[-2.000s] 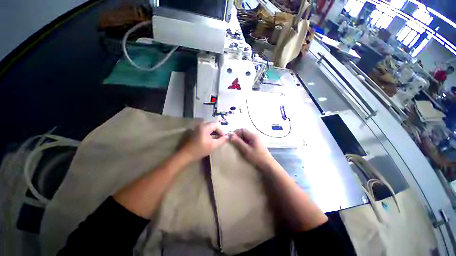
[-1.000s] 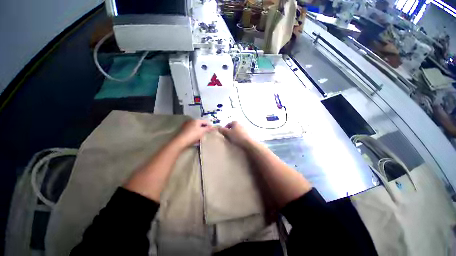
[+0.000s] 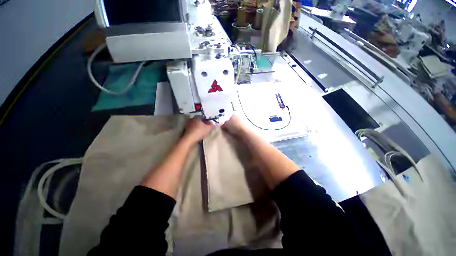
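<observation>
A large beige bag panel (image 3: 125, 150) covers the lap and the front table edge. A smaller beige flap (image 3: 227, 175) hangs from the seam over it. My left hand (image 3: 199, 129) and my right hand (image 3: 234, 125) pinch the top edge of the cloth between their fingertips, close together, just below the white sewing machine head (image 3: 214, 82) with its red logo. The cloth edge lies at the needle area (image 3: 216, 119); the needle itself is too small to tell.
The bright machine bed (image 3: 320, 155) is to the right, with a thin dark cable (image 3: 250, 120). Beige bags (image 3: 410, 200) with handle loops lie at the right; cream handle loops (image 3: 45, 185) hang at the left. A screen box (image 3: 147, 47) and teal cloth (image 3: 125, 92) are behind left.
Both hands have moved the cloth edge forward, closer under the machine head. The flap hangs straighter and its lower end sits higher. The view has shifted, so the machine stands further left.
</observation>
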